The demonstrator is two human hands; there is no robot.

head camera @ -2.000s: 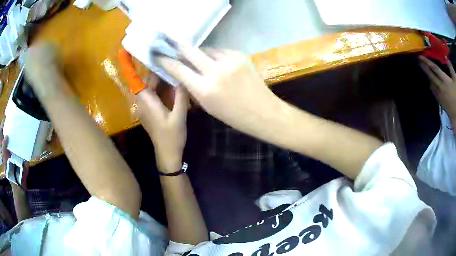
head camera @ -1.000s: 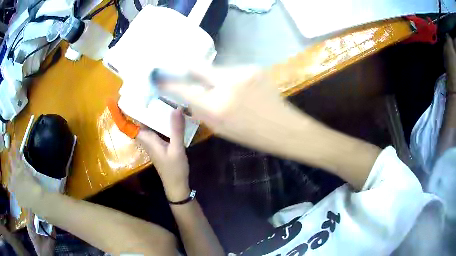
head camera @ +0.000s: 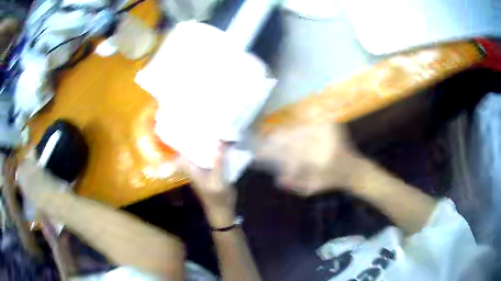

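A white security camera (head camera: 206,90) is held over the bench edge, its housing overexposed and its details washed out. A long white strip (head camera: 251,24) with a dark area beside it shows at its upper end. My left hand (head camera: 211,178) grips the lower end of the camera from below; a bit of orange shows at its finger, mostly hidden behind the housing. My right hand (head camera: 307,156) is strongly blurred, to the right of the camera's lower end and apart from the housing. Whether it holds a cloth cannot be told.
Another person's arm (head camera: 110,228) reaches in at lower left beside a black rounded camera end (head camera: 65,151). White parts and dark cables (head camera: 71,27) pile at upper left. White sheet (head camera: 417,24) lies at upper right on the orange bench (head camera: 90,93).
My right hand has moved off the housing, down and to the right. My left hand still holds the camera, which shows slightly lower and further right. The view has shifted and blurred.
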